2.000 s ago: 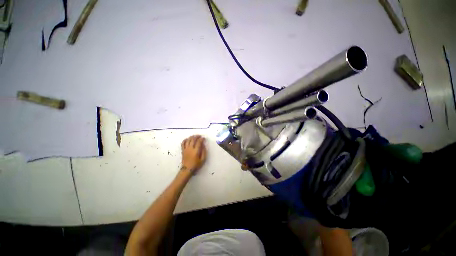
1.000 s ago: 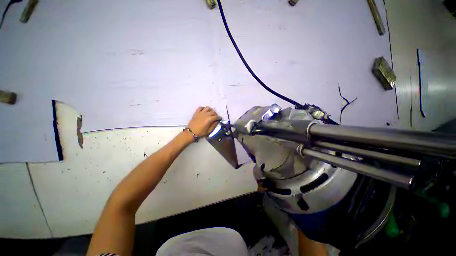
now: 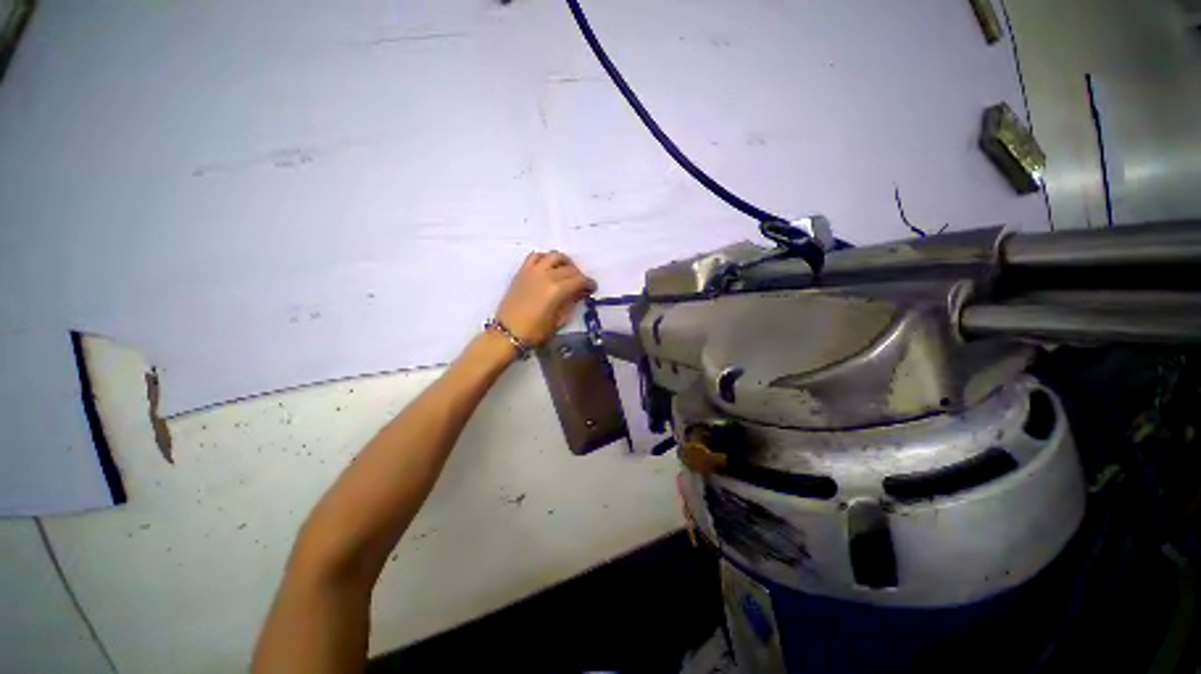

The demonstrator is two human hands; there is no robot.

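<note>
The straight knife cutting machine (image 3: 856, 448), with a silver and blue motor body, fills the right side of the view. Its metal base plate (image 3: 580, 398) shows at its left side, at the near edge of the white paper marker (image 3: 329, 184). My left hand (image 3: 547, 300), with a bracelet at the wrist, rests on the paper directly against the machine's front, fingertips beside the thin upright metal. Whether the fingers grip anything is hidden. My right hand is not in view. A dark cable (image 3: 659, 136) runs from the machine to the top edge.
A block weight (image 3: 1012, 149) lies on the paper at the upper right, a bar weight (image 3: 987, 19) above it. A dark-edged notch and a small offcut (image 3: 160, 415) are at the left. The pale table (image 3: 290, 527) runs along the near side.
My left hand has moved from the bare table onto the paper beside the machine's front. The machine has turned and appears larger and closer. The view has shifted.
</note>
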